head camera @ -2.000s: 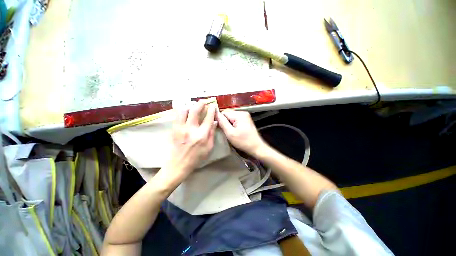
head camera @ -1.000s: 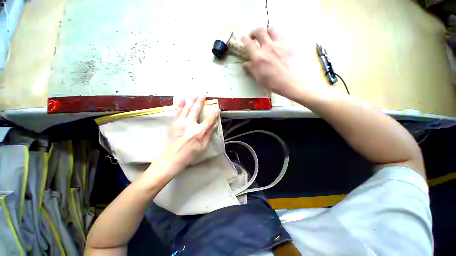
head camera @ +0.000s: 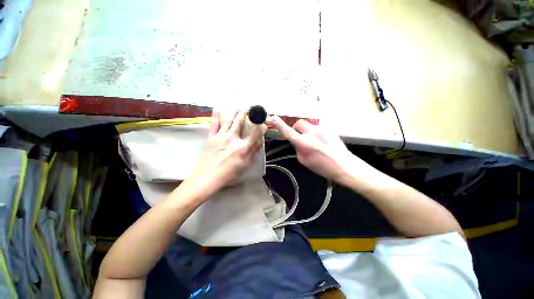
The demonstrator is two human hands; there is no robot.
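Note:
A beige tote bag (head camera: 225,216) hangs from the table's front edge down to my lap, its yellow seam binding (head camera: 164,124) along the top at the edge. My left hand (head camera: 233,143) presses the bag's upper right corner against the edge, fingers on the binding. My right hand (head camera: 310,143) holds the hammer near its head, just right of my left fingers. The hammer's round black face (head camera: 257,114) points up over the bag's corner; the handle is mostly hidden. The bag's thin handles (head camera: 297,190) loop out to the right.
A dark red strip (head camera: 137,107) runs along the table edge. Thread snips (head camera: 377,90) with a thin cord lie on the table (head camera: 433,70) at right. Many greyish bags with yellow edges (head camera: 50,216) stand at left. More cloth items (head camera: 497,20) are at the upper right.
My right hand left the bag, took the hammer from the table and brought it down to the bag's corner. My left hand stays on the bag. The view has shifted.

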